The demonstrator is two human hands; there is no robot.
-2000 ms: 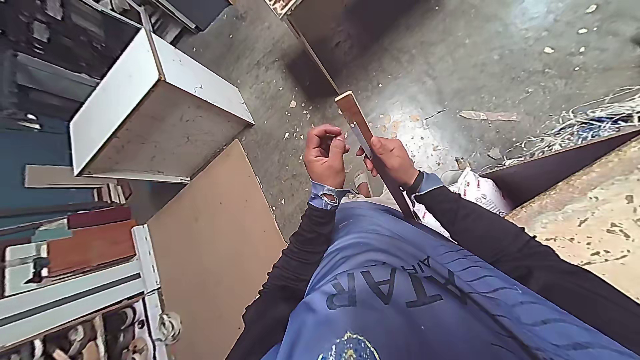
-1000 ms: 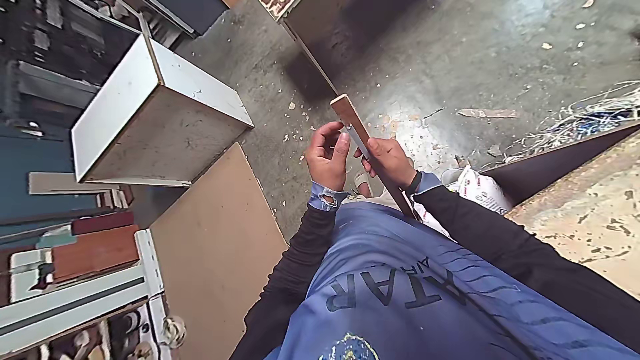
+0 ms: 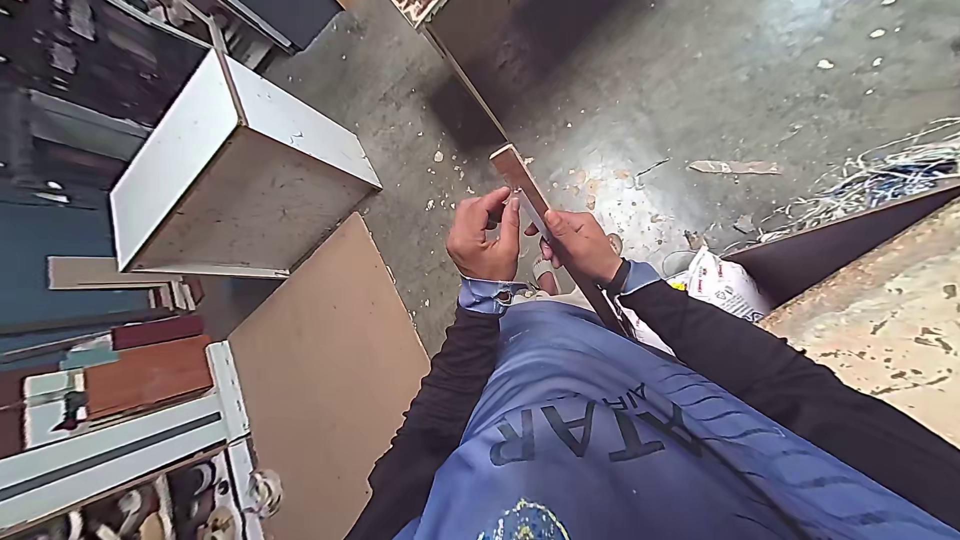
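A long narrow strip of wood-coloured board [image 3: 523, 178] runs from the middle of the view down toward my waist. My right hand [image 3: 583, 244] is closed around it part way along, with the upper end sticking out past the fingers. My left hand [image 3: 486, 234] is at the strip's left side, thumb and forefinger tips brought together near its edge. A pale, thin piece along that edge, perhaps edging or film, shows between the hands; whether the left fingertips pinch it I cannot tell. The strip's lower end is hidden by my shirt and right arm.
On the left are a white open cabinet box [image 3: 304, 124] and a large tan panel [image 3: 330, 352], with stacked boards [image 3: 150, 367] beyond. A dark panel edge [image 3: 469, 82] stands ahead. At right lie tangled strings [image 3: 877, 176], a white sack [image 3: 724, 285] and a worn board [image 3: 892, 322].
My left fingers have shifted slightly at the strip's edge, and their tips are now close together. My right hand keeps its hold on the strip.
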